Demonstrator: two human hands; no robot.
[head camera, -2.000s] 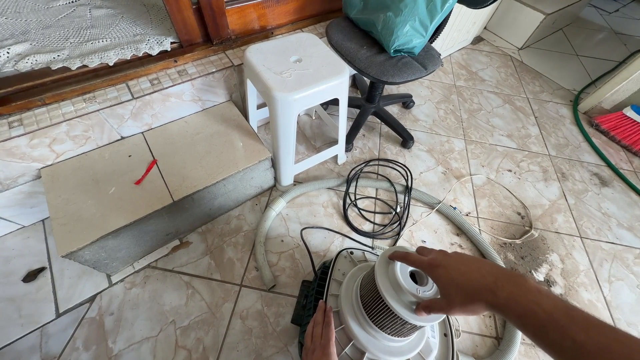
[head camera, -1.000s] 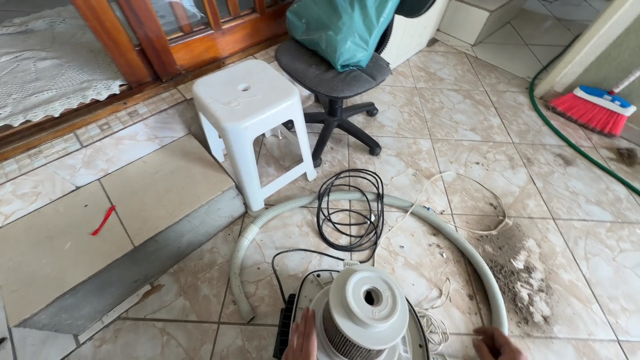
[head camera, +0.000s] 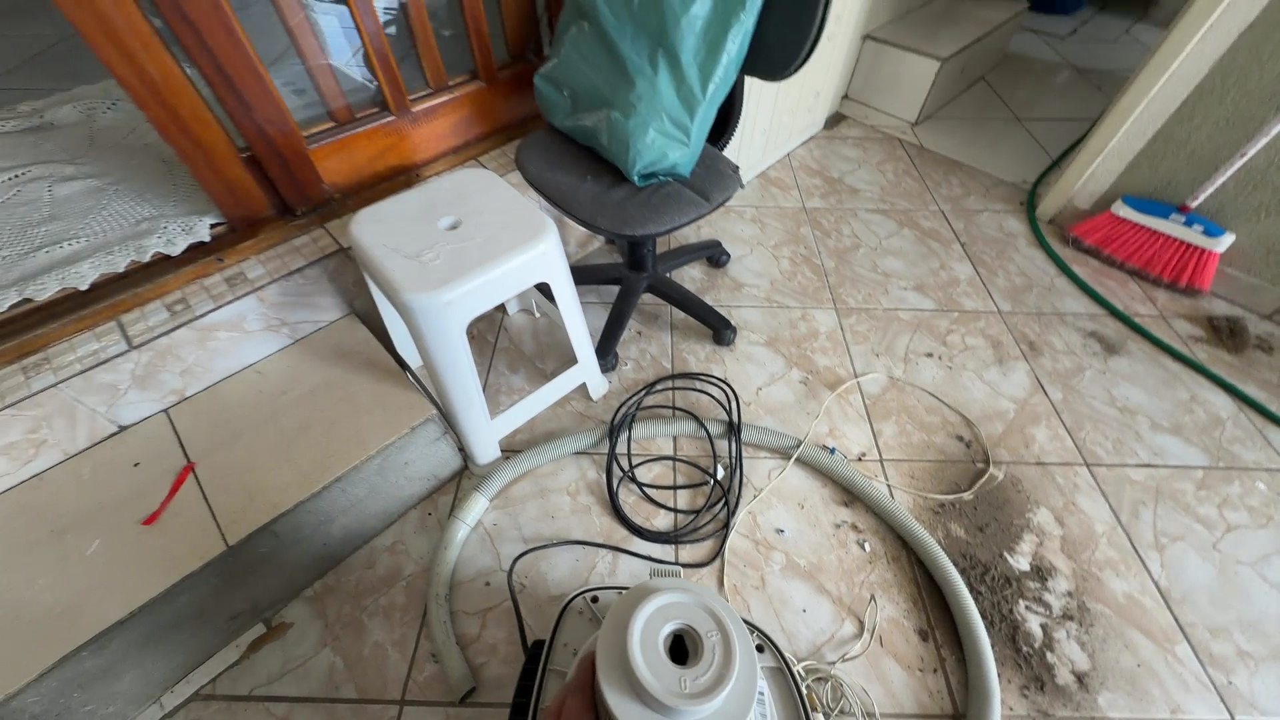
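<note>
At the bottom centre, a white plastic filter cap (head camera: 690, 650) with a round hole in its top stands over the open body of an appliance (head camera: 580, 625), which looks like a vacuum cleaner. Part of my left hand (head camera: 572, 695) shows at the left side of this cap, cut off by the frame's lower edge; its grip is mostly hidden. My right hand is out of the frame. A grey corrugated hose (head camera: 890, 500) curves around the appliance, and a coiled black power cord (head camera: 675, 460) lies across the hose.
A white plastic stool (head camera: 460, 240) stands by the tiled step (head camera: 300, 430). Behind it is an office chair (head camera: 620, 200) with a green plastic bag (head camera: 645, 90). Grey dust (head camera: 1030, 590) and a thin pale cord (head camera: 960, 495) lie right. A red-bristled broom (head camera: 1150, 240) leans beside a green hose (head camera: 1090, 295).
My right hand was on the filter cap two seconds ago, then low at the right away from it, and is now out of view. The view has shifted.
</note>
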